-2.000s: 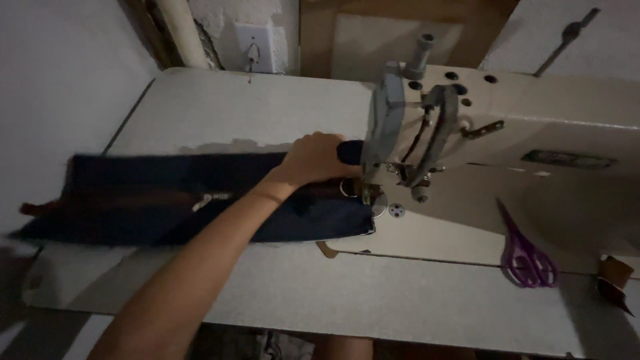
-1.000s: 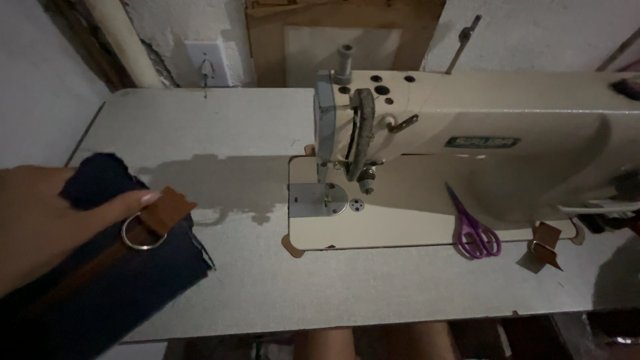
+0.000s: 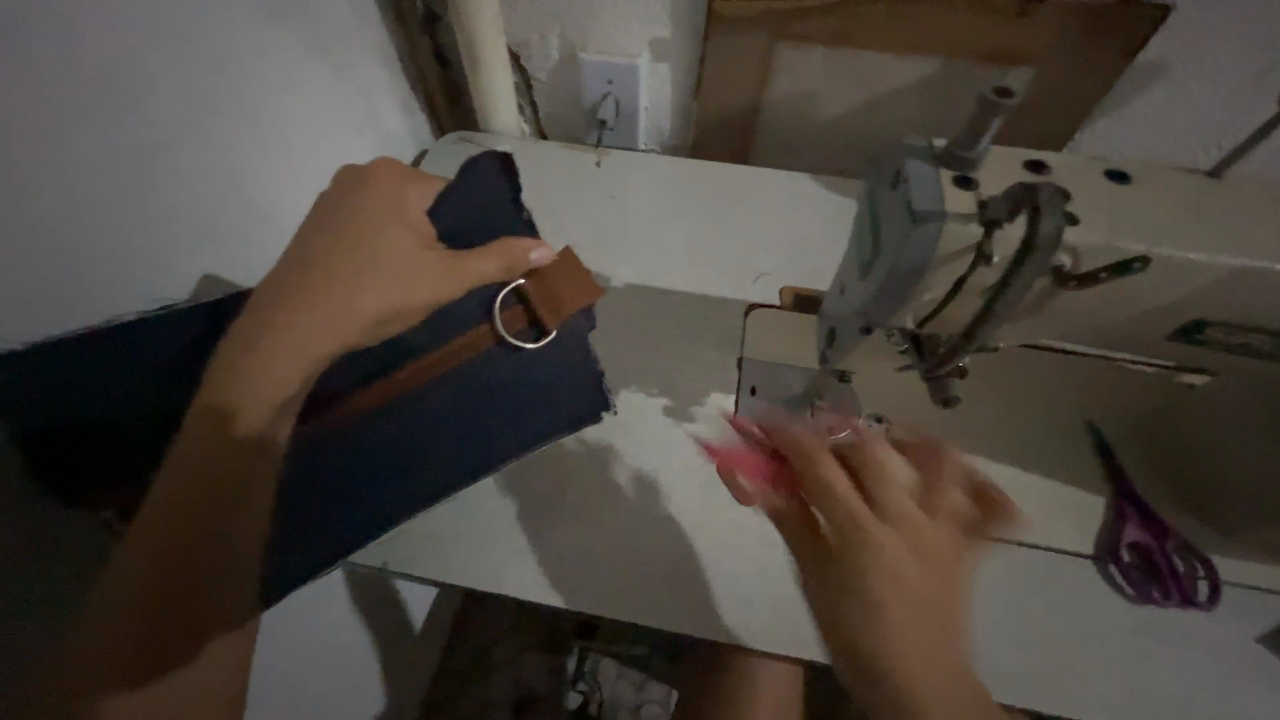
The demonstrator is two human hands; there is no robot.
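Note:
My left hand [image 3: 370, 270] grips the end of a dark blue fabric piece [image 3: 440, 440] with a brown zipper strip [image 3: 400, 385] along it. Its thumb presses a brown tab [image 3: 565, 290], from which a metal D-ring [image 3: 523, 315] hangs. At the fabric's right, my right hand [image 3: 880, 500] is blurred, with a small pink object [image 3: 755, 460] between its fingers; what the object is cannot be told. That hand is in front of the needle plate [image 3: 785, 390] of the sewing machine [image 3: 900, 240].
Purple-handled scissors [image 3: 1150, 550] lie to the right on the machine bed. The pale table [image 3: 620, 540] runs beneath everything. On the wall behind are an outlet with a plug [image 3: 608, 105] and a wooden frame [image 3: 740, 90].
Two seconds ago the fabric lay under the machine head; it is now held up left of it. My right hand has come into view with the pink object.

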